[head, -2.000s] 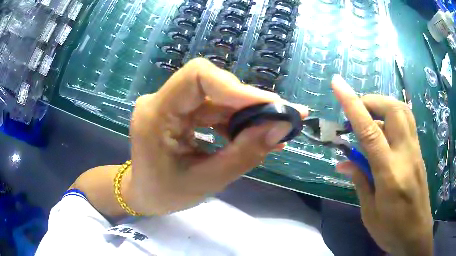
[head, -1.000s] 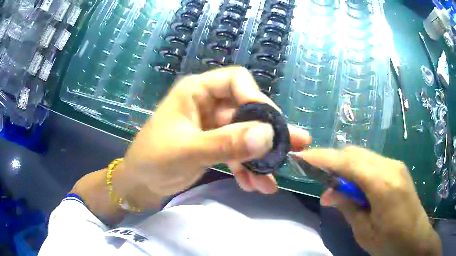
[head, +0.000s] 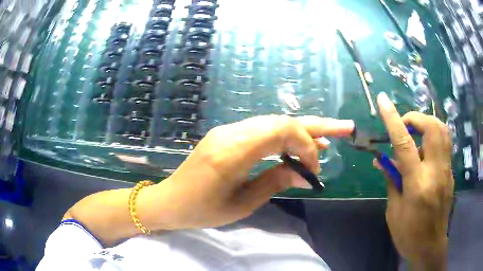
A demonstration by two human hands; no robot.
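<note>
My left hand (head: 254, 164) holds a black-rimmed speaker driver (head: 303, 170) on edge between thumb and fingers, with the index finger stretched out to the right. My right hand (head: 421, 174) holds side cutters with blue handles (head: 391, 172). The cutters' short metal jaws (head: 363, 141) are at the tip of my left index finger, apart from the driver. A small dark bit shows between fingertip and jaws; I cannot tell what it is. The clear blister tray (head: 254, 79) lies behind my hands, with rows of black drivers (head: 191, 79) standing in its slots.
A thin stick with a pale end (head: 364, 84) lies right of the tray on the green bench (head: 344, 185). Shiny scraps (head: 418, 84) lie further right. A small shiny piece (head: 289, 99) lies on the tray. Stacked clear packs (head: 16, 69) are at the far left.
The view has turned right, so the tray shows further left. The driver has tilted edge-on in my left hand, and that index finger has stretched out to the cutters. The cutters have moved away from the driver.
</note>
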